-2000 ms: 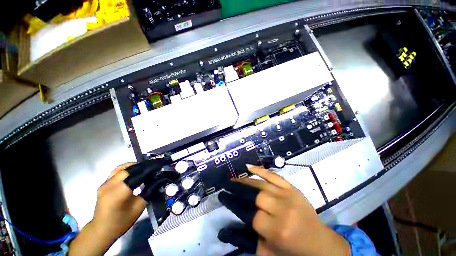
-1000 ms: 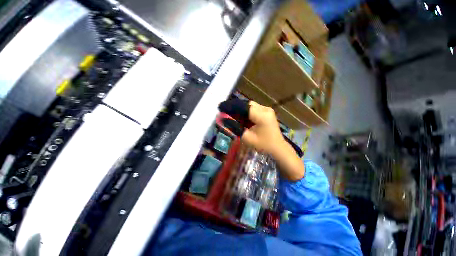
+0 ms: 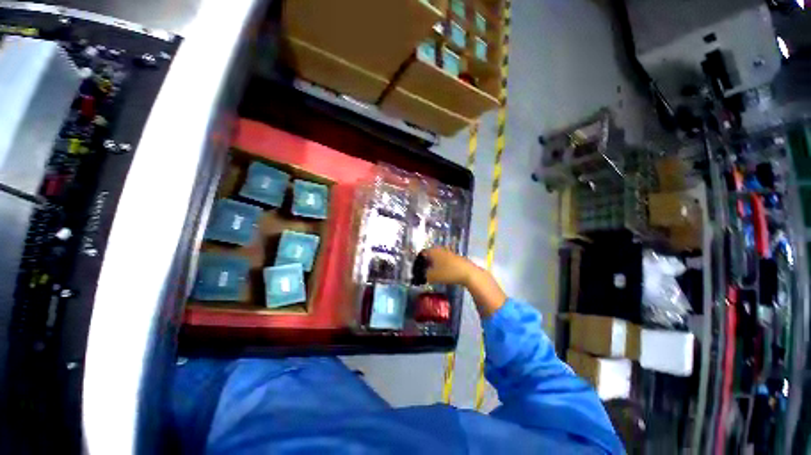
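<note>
My right hand (image 3: 445,267), with black finger cots, is over the right part of a clear plastic tray (image 3: 363,258). Its fingertips are dark and small, and I cannot tell whether they hold anything. A dark red wound part (image 3: 433,308) sits in the tray just below the hand. A teal square piece (image 3: 388,305) sits in the compartment to its left. The tray lies in a red box (image 3: 333,267) with a black rim. More teal pieces (image 3: 233,220) lie in the box's left part. My left hand is not in view.
The conveyor's pale rail (image 3: 169,204) runs along the left, with the black circuit board (image 3: 107,222) beyond it. Cardboard boxes (image 3: 356,44) with teal pieces stand at the top. A wire cart (image 3: 596,195) and cartons (image 3: 594,347) stand at the right.
The view has turned from the board to the red box. My left hand has left the view. My right hand, earlier at the box's upper edge with a reddish ring at its fingers, is now at the clear tray.
</note>
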